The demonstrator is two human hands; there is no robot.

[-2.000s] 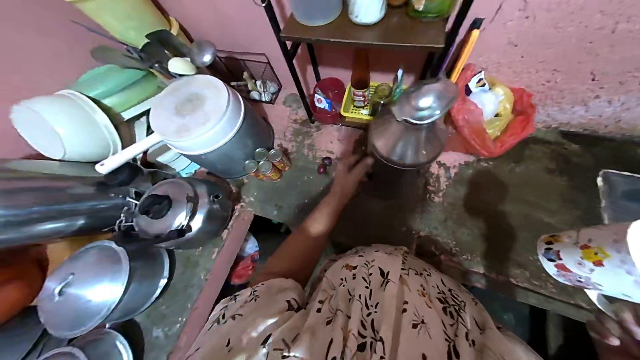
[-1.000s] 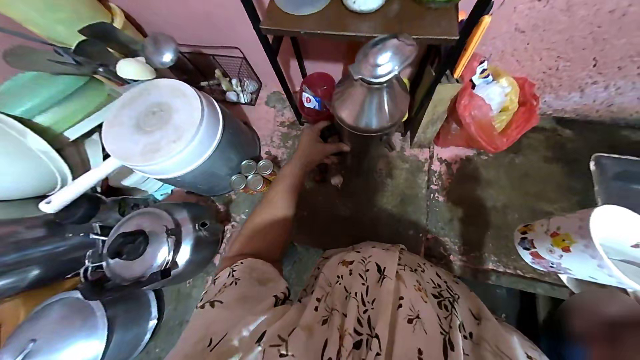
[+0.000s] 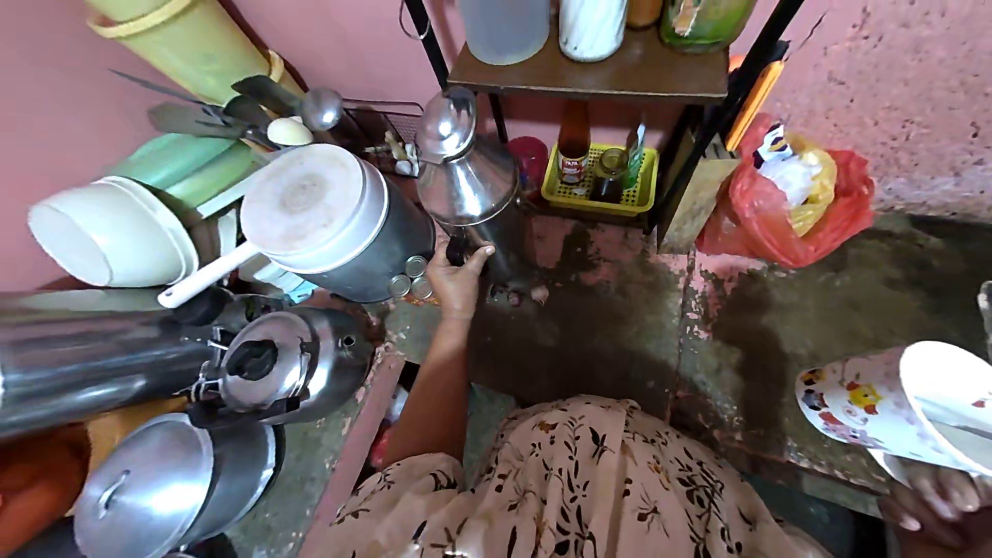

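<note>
My left hand (image 3: 457, 283) grips the dark handle of a tall lidded metal jug (image 3: 469, 186), which stands upright near the wall, right of a dark pot with a white lid. Just right of that hand, a few small onions or shallots (image 3: 515, 296) lie on the worn counter. At the lower right edge, my right hand (image 3: 934, 500) is partly in view at a white plastic mug or pitcher (image 3: 868, 403) with a cartoon print; the fingers are at its handle, and the pitcher is tilted.
Small tins (image 3: 415, 277) stand beside the dark pot (image 3: 395, 232). A metal kettle (image 3: 271, 364) and a lidded pot (image 3: 147, 488) are at the left. Under the shelf (image 3: 589, 74) a yellow basket (image 3: 601, 203) holds a bottle and a jar. A red plastic bag (image 3: 798, 232) sits at the right.
My left hand has moved the metal jug to the left, from in front of the yellow basket to beside the dark pot. The basket now shows fully.
</note>
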